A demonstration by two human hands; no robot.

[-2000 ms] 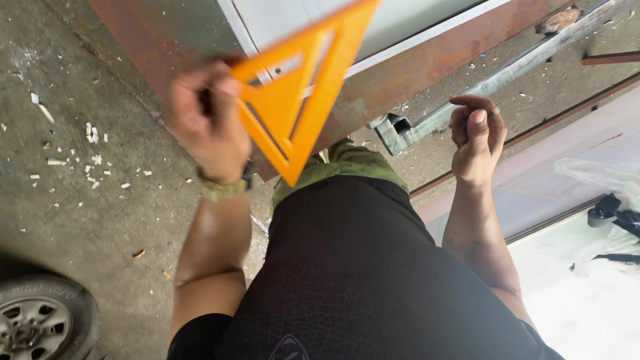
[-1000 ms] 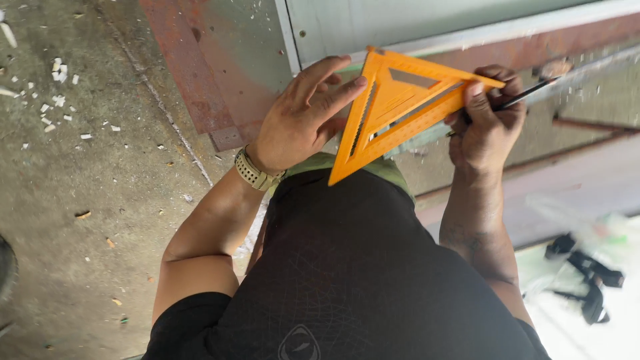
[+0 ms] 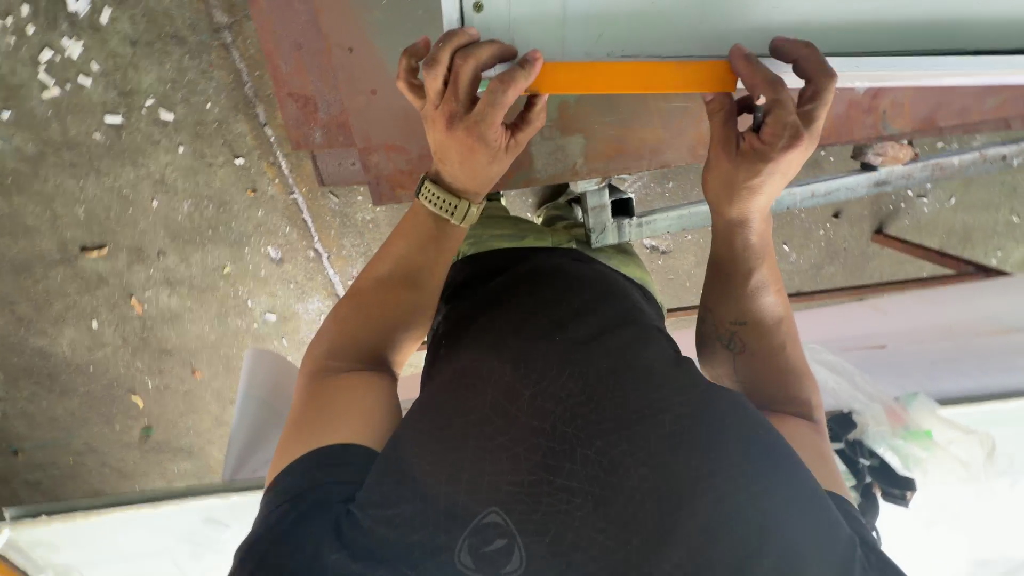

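An orange speed square [image 3: 636, 78], seen edge-on as a flat bar, lies along the white frame edge [image 3: 904, 70] of a pale panel [image 3: 680, 28]. My left hand [image 3: 476, 108], with a tan watch strap at the wrist, grips its left end between thumb and fingers. At its right end, my right hand [image 3: 764, 132] pinches it with thumb and forefinger. Something small and dark shows between the curled fingers of my right hand; most of it is hidden. The rest of the square cannot be seen from this side.
A rusty metal sheet or tabletop [image 3: 624, 132] lies under the panel. Below it a galvanized square tube [image 3: 680, 220] crosses the concrete floor, near a rusty angled bar [image 3: 932, 252]. White scraps [image 3: 72, 48] litter the floor at left. Clear plastic and black straps [image 3: 876, 472] lie at lower right.
The speed square was held up with its triangular face showing; now it is edge-on against the frame. Both hands have moved up in the view. Two seconds ago only my left hand held it.
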